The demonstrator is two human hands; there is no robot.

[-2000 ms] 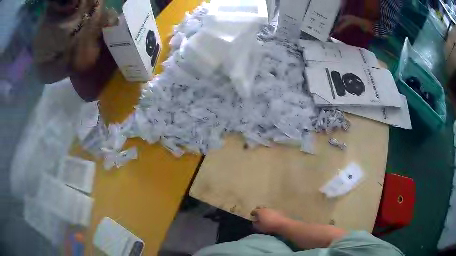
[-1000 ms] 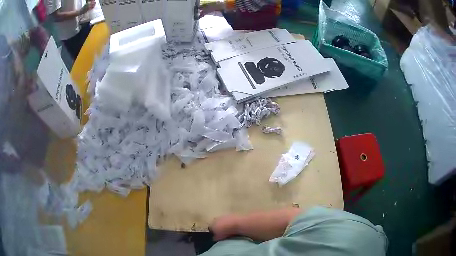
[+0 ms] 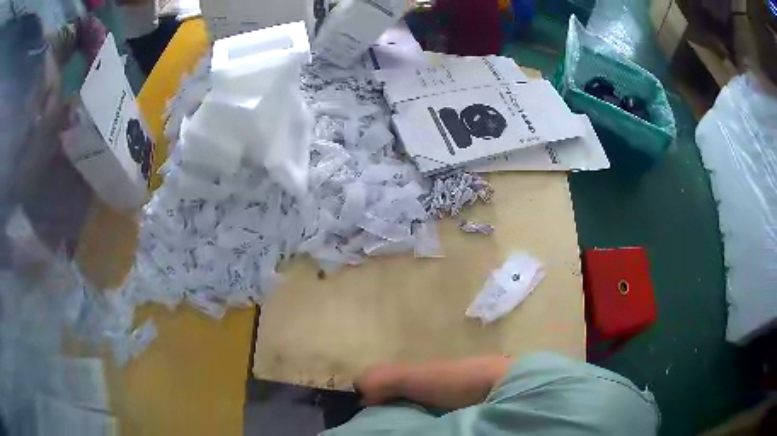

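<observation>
My right hand [image 3: 379,385] rests at the near edge of the plywood-topped table [image 3: 341,328], its forearm coming from a pale green sleeve. It is blurred, its fingers are hidden, and I cannot tell whether it holds anything. My left hand is out of the picture. A single white packet [image 3: 509,288] lies on the plywood beyond my forearm. A large heap of small packets [image 3: 213,238] covers both tables' far part, with white foam trays [image 3: 247,111] on it. Flat box blanks [image 3: 511,128] lie right of the heap, beside small grey pieces [image 3: 456,193].
A retail box [image 3: 115,136] stands at the left, with a blurred person beside it. More retail boxes [image 3: 358,30] are at the back, one tilted. A green basket [image 3: 618,106] with black parts, a red stool [image 3: 620,289] and a plastic-wrapped white stack [image 3: 750,204] are at the right.
My view has turned right, so the heap sits further left and the scale is out of view. One back box now leans. My right hand remains at the table edge.
</observation>
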